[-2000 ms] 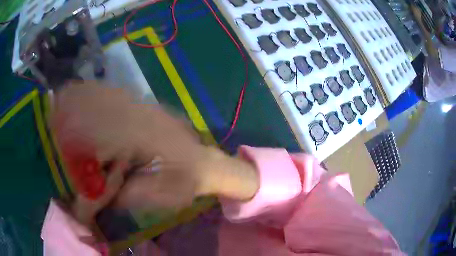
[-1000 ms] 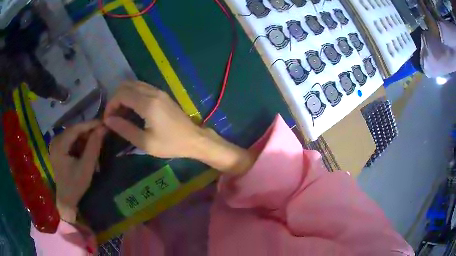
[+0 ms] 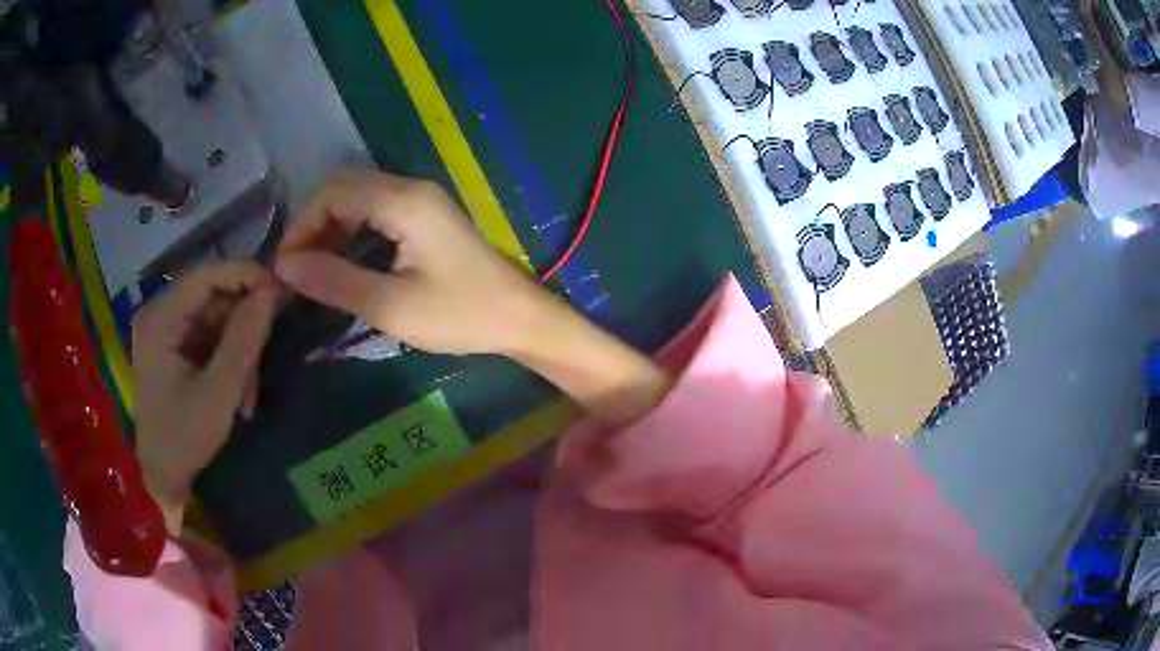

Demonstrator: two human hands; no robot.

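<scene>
My left hand (image 3: 191, 369) and my right hand (image 3: 426, 274) meet fingertip to fingertip just in front of the fixture. Thumbs and index fingers are pinched. Anything between them is too small or hidden to tell. The red clamp handle (image 3: 83, 407) lies free at the far left, beside my left hand. The dark toggle clamp (image 3: 102, 127) stands over the pale grey base plate (image 3: 312, 108). Thin dark and silver lead ends (image 3: 363, 345) lie just below my right hand.
A white foam tray (image 3: 789, 295) holds rows of dark round parts with thin wires. Another foam tray (image 3: 992, 89) stands beyond it. The red cable (image 3: 608, 165) crosses the green mat. A green label (image 3: 382, 458) lies near the front edge. Cardboard (image 3: 890, 363) and a black gridded tray (image 3: 973, 331) are at right.
Two seconds ago my blurred hands were near the red handle and clamp. Since then the handle shows free and my hands have come together at the plate. Over the last second they barely moved.
</scene>
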